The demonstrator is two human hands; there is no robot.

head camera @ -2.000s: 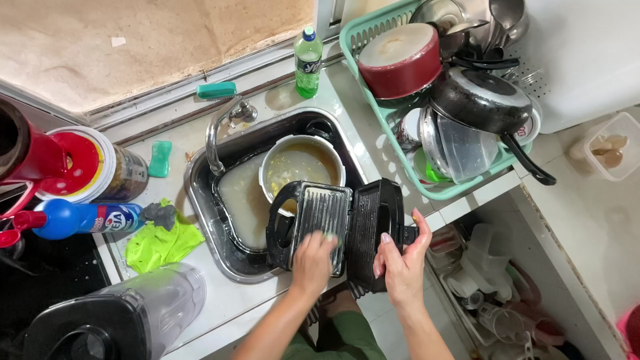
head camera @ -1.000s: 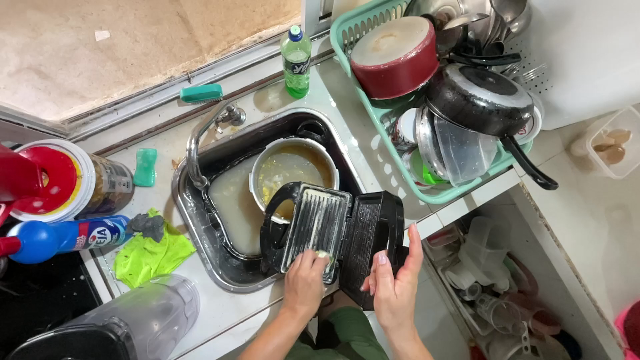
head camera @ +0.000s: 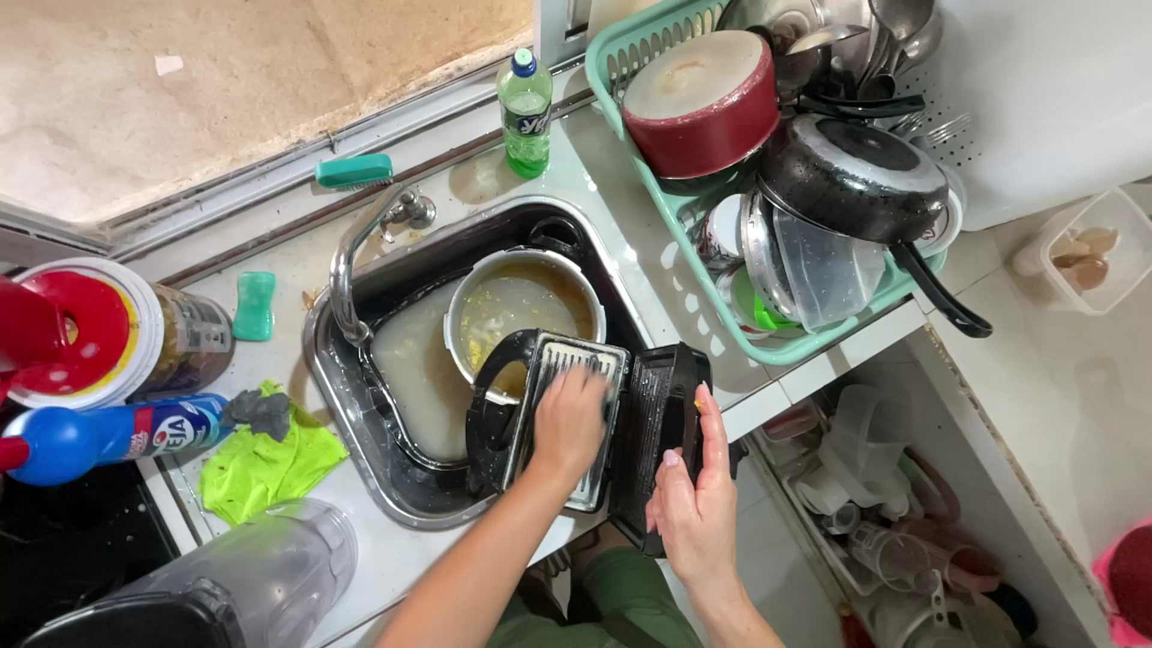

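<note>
A black electric grill or sandwich maker (head camera: 661, 423) lies opened like a book over the sink's front right edge, its ridged plates facing up. On its whitish, soapy left plate rests my left hand (head camera: 571, 418), blurred, fingers bent; whether it holds something is hidden. My right hand (head camera: 697, 495) holds the right half at its outer edge, thumb on the near side. Beneath the left half, a metal pot (head camera: 531, 301) of cloudy water with yellow bits stands in the sink (head camera: 621, 261), beside a black basin (head camera: 418, 369) of murky water.
Behind the sink are a chrome faucet (head camera: 342, 279), a green soap bottle (head camera: 525, 112) and a brush (head camera: 354, 170). A green dish rack (head camera: 652, 202) with pots and a pan stands right. At left are a blue bottle (head camera: 117, 432), a lime cloth (head camera: 261, 463) and a clear plastic container (head camera: 279, 558).
My left hand has shifted up along the ridged plate since the last earlier frame. My right hand stays at the grill's right half.
</note>
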